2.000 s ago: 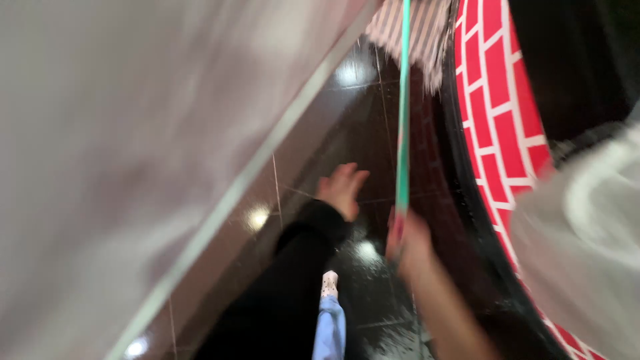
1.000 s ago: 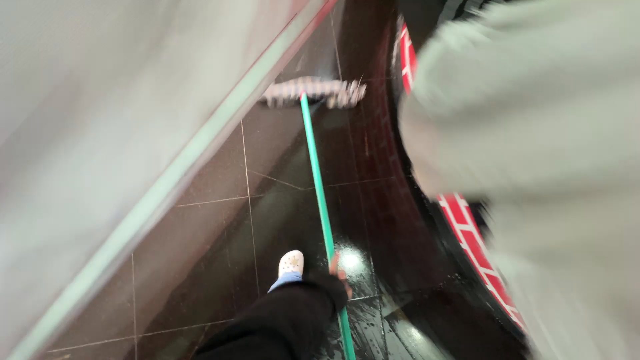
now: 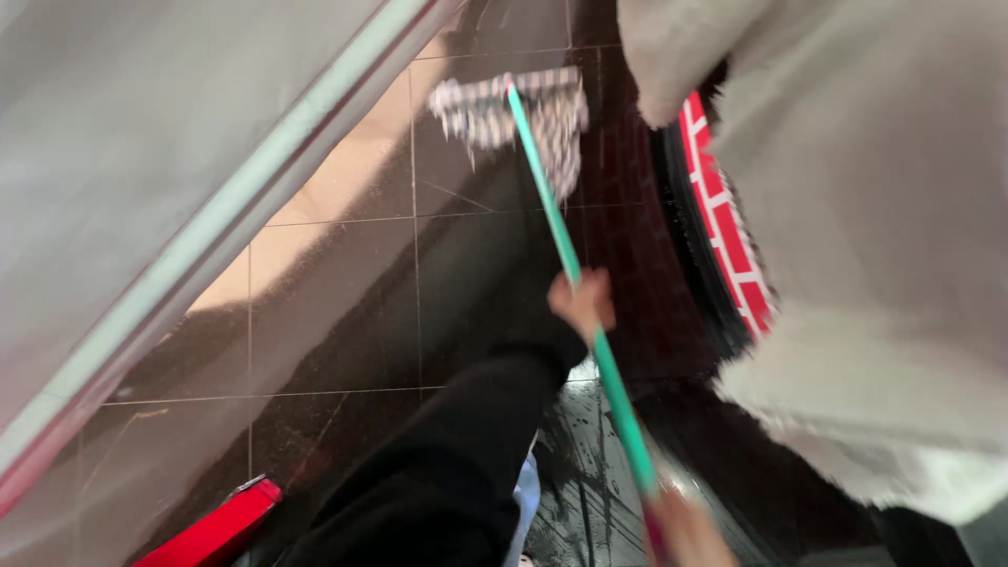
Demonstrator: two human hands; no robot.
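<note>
A mop with a green pole [image 3: 610,378] and a striped cloth head [image 3: 504,118] lies across the view, its head on the dark tiled floor [image 3: 339,299]. My left hand [image 3: 584,303], at the end of a black sleeve, is wrapped around the middle of the pole. Lower down, my right hand [image 3: 689,531] closes on the pole near its red end; it is blurred and partly cut off by the bottom edge. Wet streaks show on the floor beside the lower pole.
A pale sheet with a light edge strip [image 3: 228,189] fills the left. On the right, light fabric [image 3: 858,236] partly hides a curved base with a red-and-white brick pattern [image 3: 724,220]. A red object [image 3: 213,524] stands at the lower left.
Two seconds ago my left hand was off the pole with fingers spread; now it holds it. The mop head has moved left from beside the brick-patterned base.
</note>
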